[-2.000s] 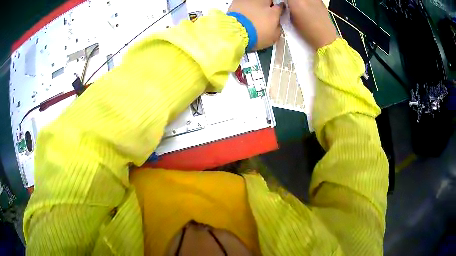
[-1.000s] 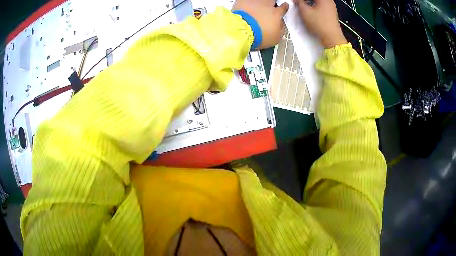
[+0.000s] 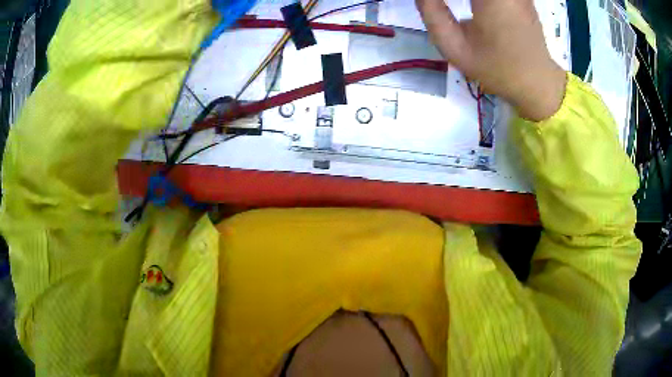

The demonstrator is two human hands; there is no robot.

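The white display back panel point(image 3: 435, 136) lies in front of me. A red wire harness point(image 3: 383, 70) crosses it, with a black tape strip point(image 3: 334, 79) over it. A second black tape strip point(image 3: 298, 26) lies across another red length point(image 3: 346, 29) and the multicolour wires point(image 3: 267, 62). My right hand point(image 3: 505, 55) is over the panel's right part, thumb apart, its fingertips cut off by the top edge; whether it holds anything is hidden. My left hand is out of the picture; only its sleeve and the blue wrist strap point(image 3: 232, 13) show at top left.
Red edging point(image 3: 324, 188) runs along the panel's near side. A silver rail point(image 3: 398, 158) lies near it. A thick black cable point(image 3: 184, 136) and a blue cord or clip point(image 3: 162, 190) hang over the near edge at left. White sheets point(image 3: 606, 44) are at right.
The view has shifted left over the panel. Both arms have moved apart and away from the tape sheets. My left hand has gone out of the picture at the top left.
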